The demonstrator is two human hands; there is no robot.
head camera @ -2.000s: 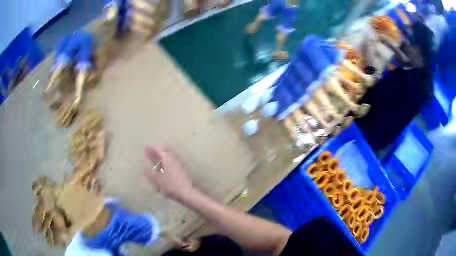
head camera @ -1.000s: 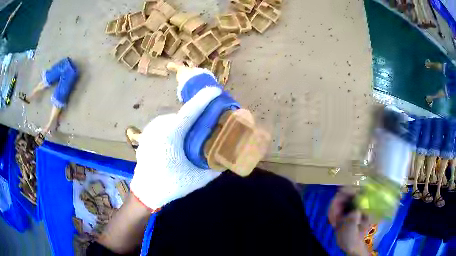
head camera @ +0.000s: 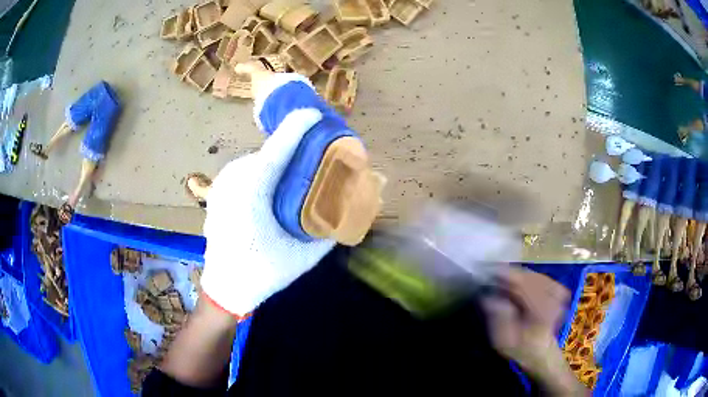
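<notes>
My left hand (head camera: pixel 260 225), in a white knit glove with an orange-red cuff edge, grips a figurine leg section (head camera: pixel 299 108) in blue shorts. Its waist faces me and its legs point away toward the heap. A tan waist insert (head camera: pixel 345 194) sits in the waist opening and sticks out of it. My bare right hand (head camera: pixel 528 310) holds a blurred mallet (head camera: pixel 439 256) with a yellow-green face. The mallet head is just right of the insert; whether they touch is unclear. The mallet's grip is mostly hidden.
A heap of tan inserts (head camera: pixel 314 50) lies at the back. Another leg section (head camera: pixel 97 120) and a yellow-black tool (head camera: pixel 17 139) lie left. Finished legs (head camera: pixel 668 186) and white bottles (head camera: pixel 602 171) are right. Blue bins (head camera: pixel 89 271) with inserts and orange rings (head camera: pixel 591 326) stand at the near edge.
The mallet and my right hand have swung left toward the insert. The insert shows less outside the waist than before. My left hand and the leg section have shifted slightly left and up.
</notes>
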